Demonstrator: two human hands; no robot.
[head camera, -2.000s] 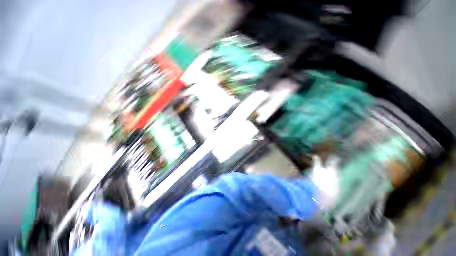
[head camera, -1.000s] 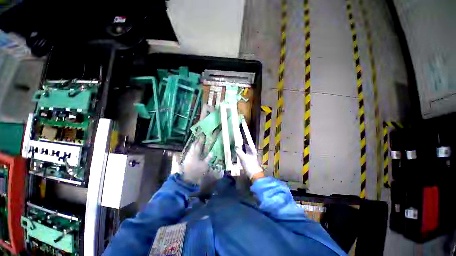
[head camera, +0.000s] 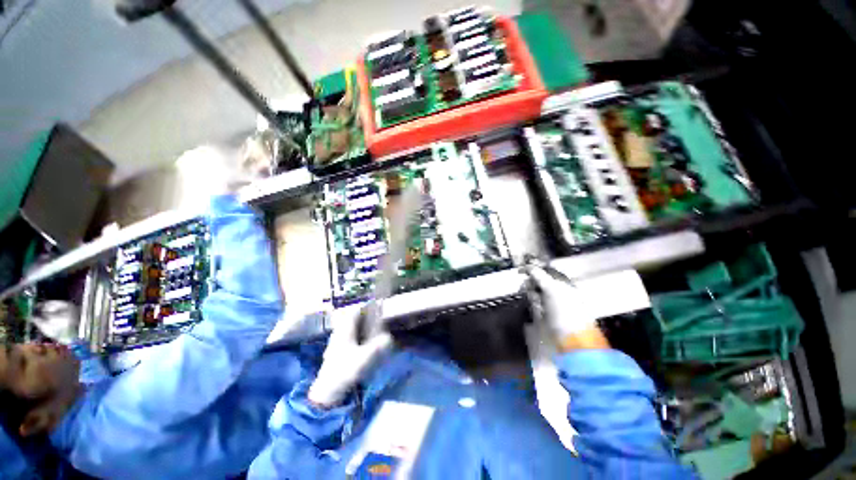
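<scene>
My left hand (head camera: 352, 354), in a white-grey glove, is closed around the lower end of a thin grey strip (head camera: 399, 230). The strip is blurred and slants up over the green circuit board (head camera: 413, 248) in the middle. My right hand (head camera: 563, 305), gloved with an orange band at the wrist, is at the near rail, between the middle board and the right board. Its fingertips are blurred; whether they hold anything is unclear. A pale strip (head camera: 552, 398) shows below it. A dark blurred shape (head camera: 488, 339) lies between my hands.
A right board (head camera: 648, 159) carries a pale-green plate and white bar. A red tray (head camera: 450, 124) holds another board behind the line. Green fixtures (head camera: 727, 314) lie in a black bin at right. At left, a person in blue (head camera: 188, 361) reaches across the line beside another board (head camera: 160, 281).
The view has swung from the bin and taped floor to the line. My hands have moved from the green and white pieces in the bin to the line's near edge.
</scene>
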